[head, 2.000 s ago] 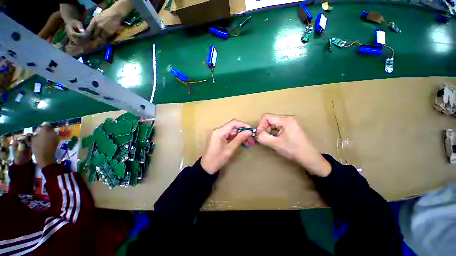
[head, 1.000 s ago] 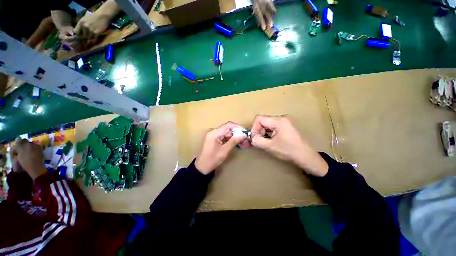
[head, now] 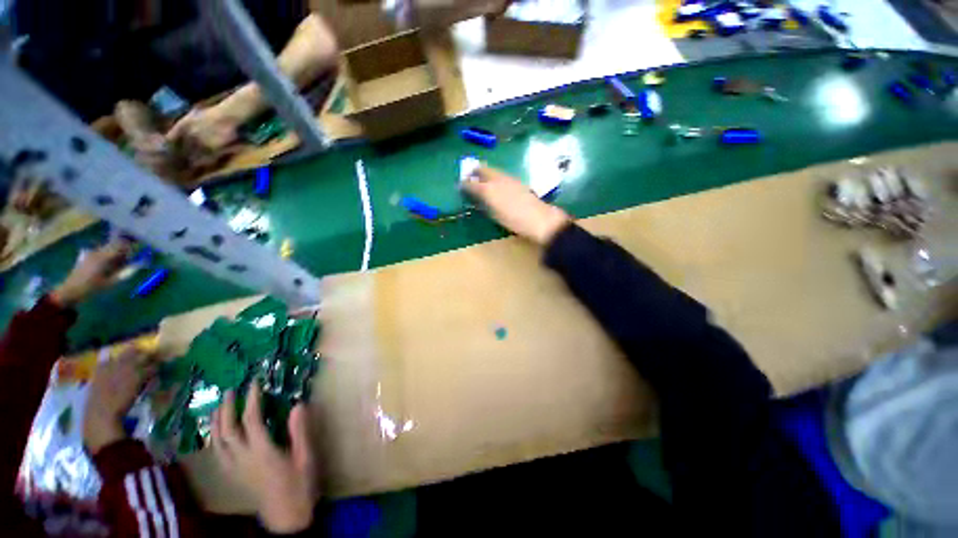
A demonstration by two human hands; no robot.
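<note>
My right hand reaches over the green belt, its fingertips closed at the near end of a blue battery with a white label; blur hides the exact grip. My left hand is at the near edge of the pile of green PCB panels, its fingers spread, with no part visible in it. Another blue battery with thin leads lies on the belt, left of my right hand. A tiny green piece lies on the cardboard mat.
A perforated metal upright stands at left. A neighbour's hands and red sleeves are beside the pile. More batteries and a white strip lie on the belt. Cardboard boxes stand beyond it. Beige pieces lie at right.
My hands have parted from the small piece they held together. My left hand went to the PCB pile, my right hand out to the belt. The camera view has shifted.
</note>
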